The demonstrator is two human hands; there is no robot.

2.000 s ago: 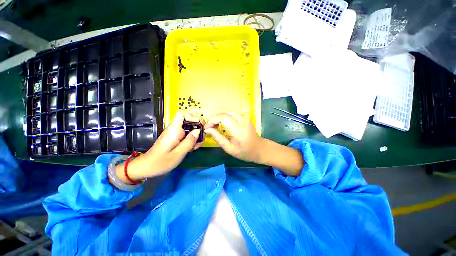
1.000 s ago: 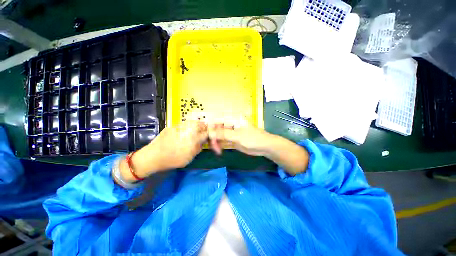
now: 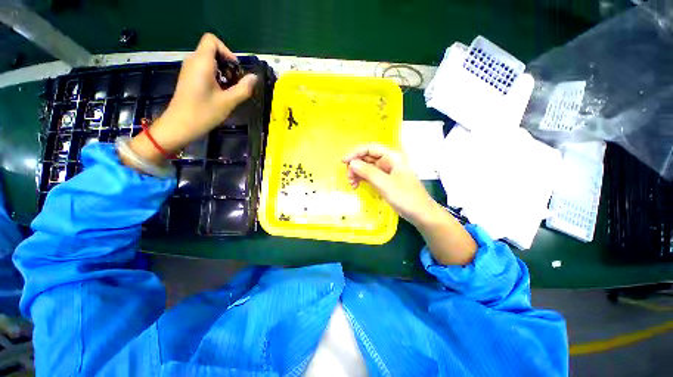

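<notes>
My left hand (image 3: 203,96) is over the far right corner of the black blister tray (image 3: 229,177). Its thumb and fingers are closed on a small dark shiny housing (image 3: 230,72), mostly covered by the fingers. My right hand (image 3: 376,173) is over the right part of the yellow tray (image 3: 332,232), fingers curled with thumb and fingertips close together. Whether it pinches a tiny part cannot be seen. Tiny black parts (image 3: 297,175) lie in clusters on the left side of the yellow tray.
White sheets (image 3: 498,177) lie right of the yellow tray. White component trays (image 3: 491,70) and a clear plastic bag (image 3: 620,81) are at the far right. A tan loop (image 3: 402,72) lies above the yellow tray. A small dark piece (image 3: 128,37) sits on the green belt (image 3: 295,29).
My hands have parted. My left hand has moved up and left from the yellow tray to the black tray with the housing. My right hand has moved slightly right. The view has shifted.
</notes>
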